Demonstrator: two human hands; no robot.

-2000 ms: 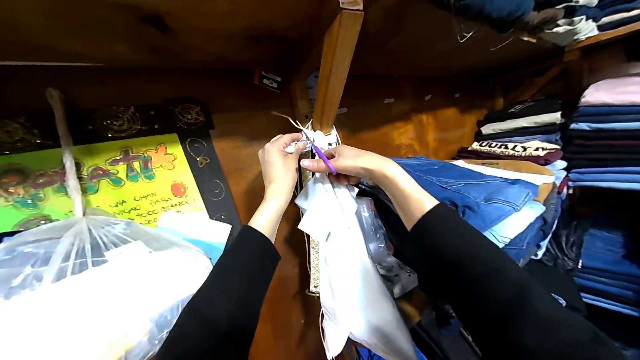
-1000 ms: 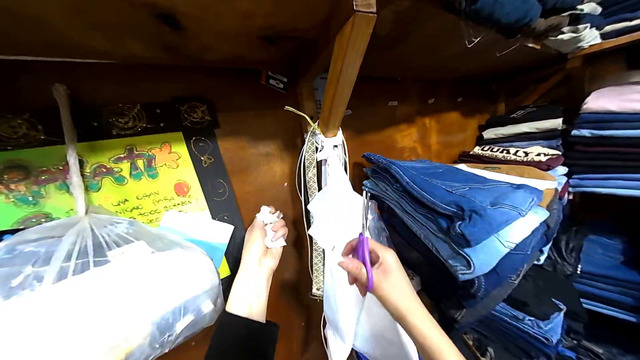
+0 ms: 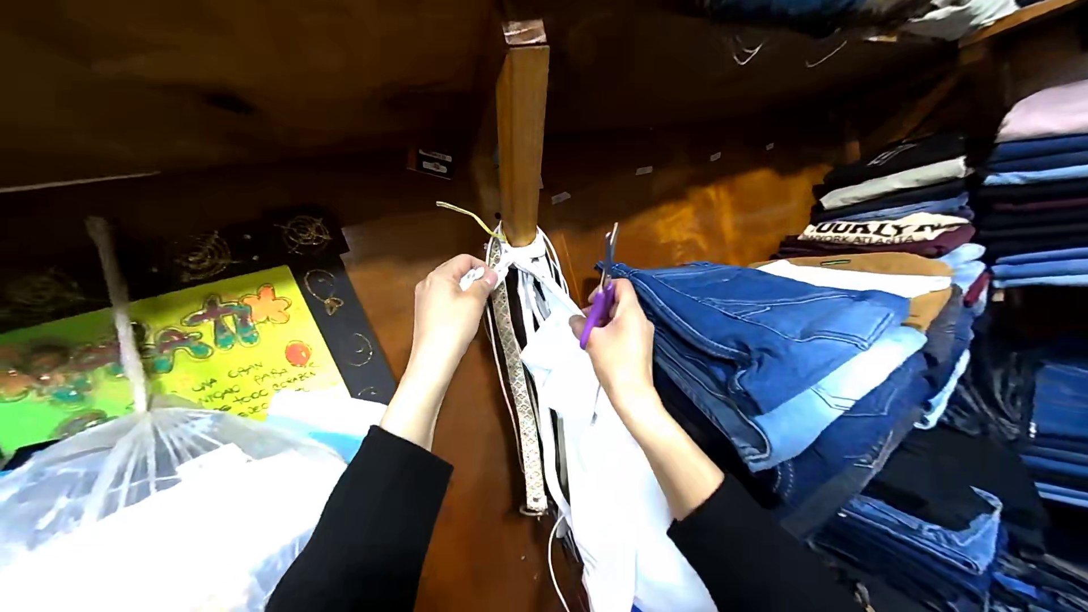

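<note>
Purple-handled scissors (image 3: 600, 308) are in my right hand (image 3: 622, 342), blades pointing up, beside the hanging white fabric (image 3: 608, 459). My left hand (image 3: 452, 308) pinches a small white scrap (image 3: 473, 277) at the left of the tied bundle. White strips (image 3: 525, 255) are looped around the lower end of a wooden post (image 3: 522, 136). A patterned trim band (image 3: 518, 399) and thin white cords hang down with the fabric. A yellowish cord end (image 3: 466, 210) sticks out to the upper left. Whether my right fingers also touch the fabric, I cannot tell.
Folded blue jeans (image 3: 748, 340) are stacked close to my right forearm, with more folded clothes (image 3: 901, 195) behind. A clear plastic bag (image 3: 161, 501) of white material hangs at the lower left, before a yellow-green handwritten poster (image 3: 255, 340). A wooden shelf lies overhead.
From one second ago, my left hand has risen to the knot of strips. My right hand has also risen with the scissors, up beside the upper part of the white fabric.
</note>
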